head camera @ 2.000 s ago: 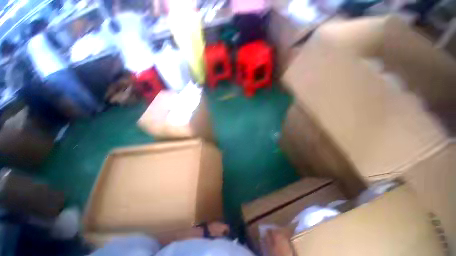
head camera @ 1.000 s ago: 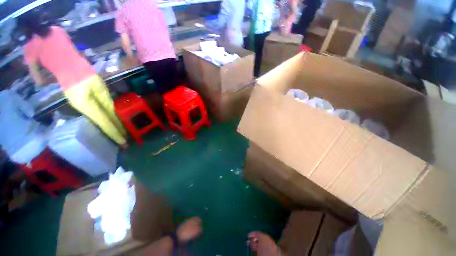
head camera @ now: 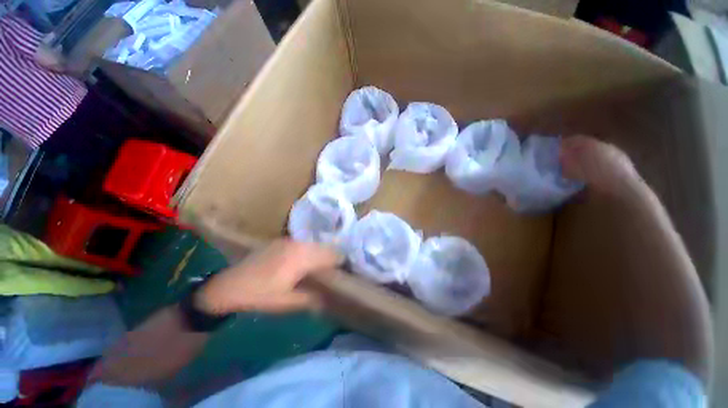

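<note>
A large open carton (head camera: 447, 41) stands in front of me. Several wrapped tubs (head camera: 427, 137) stand upright on its brown floor, in a row along the far side and a bent line down the left and near sides. My right hand (head camera: 595, 163) reaches inside and is on the rightmost wrapped tub (head camera: 543, 177) of the far row; its fingers are partly hidden and blurred. My left hand (head camera: 271, 275) is blurred at the carton's near left edge, fingertips at the rim; whether it grips the cardboard is unclear.
A smaller carton (head camera: 187, 84) of white pieces stands behind at upper left. Red stools (head camera: 148, 177) stand on the green floor (head camera: 275, 347) to the left. A person in a striped top (head camera: 36, 84) is at the far left, with yellow-green cloth (head camera: 40, 267) below.
The view has swung right and closer, now looking down into the large carton. Both hands have come up from low in view, the right into the carton, the left to its near edge.
</note>
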